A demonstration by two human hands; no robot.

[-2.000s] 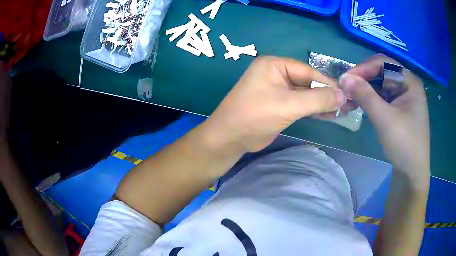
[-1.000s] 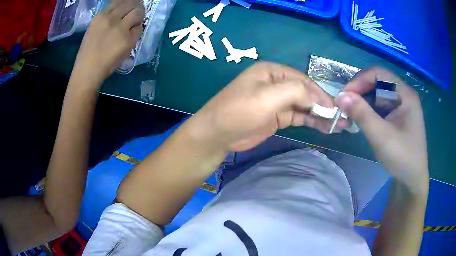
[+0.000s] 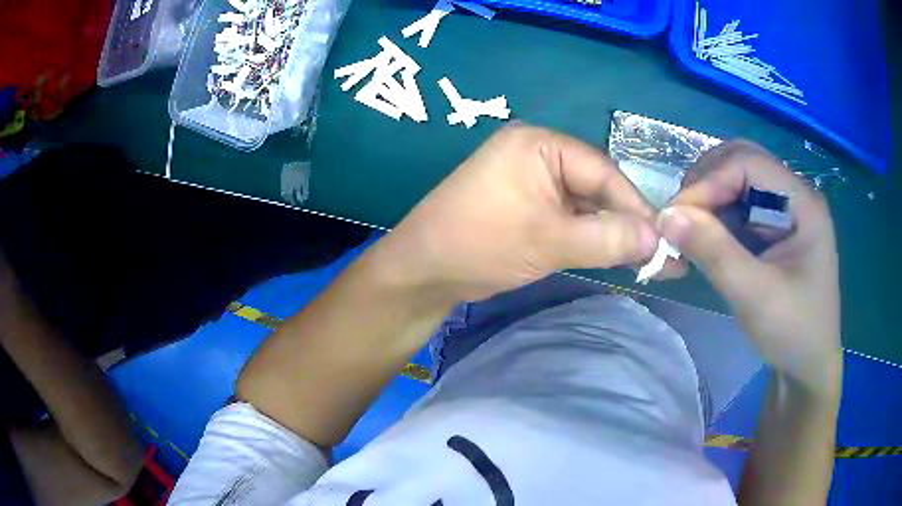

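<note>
My left hand [image 3: 554, 212] and my right hand [image 3: 757, 232] meet fingertip to fingertip over the table edge. They pinch a small white strip [image 3: 655, 265] between them; its lower end sticks out below the fingertips. A short dark and silver tool [image 3: 768, 209] is tucked inside my right hand. A pad or small bag with a shiny silvery top [image 3: 653, 140] lies behind my fingers, its lower part partly hidden. Loose white strips [image 3: 388, 84] lie in a pile left of centre, with a few more strips [image 3: 475, 105] beside it.
A clear tub [image 3: 188, 117] holds white pieces with brownish bits; a second tub [image 3: 117, 67] stands left of it. A blue tray [image 3: 836, 94] holds thin white sticks [image 3: 742, 61]. Another blue tray [image 3: 623, 15] is at the back. Another person's arm [image 3: 59, 385] is at lower left.
The other person's arm reached over the clear tub and has drawn back to the lower left. My fingertips have closed together, and the white strip now points down from them.
</note>
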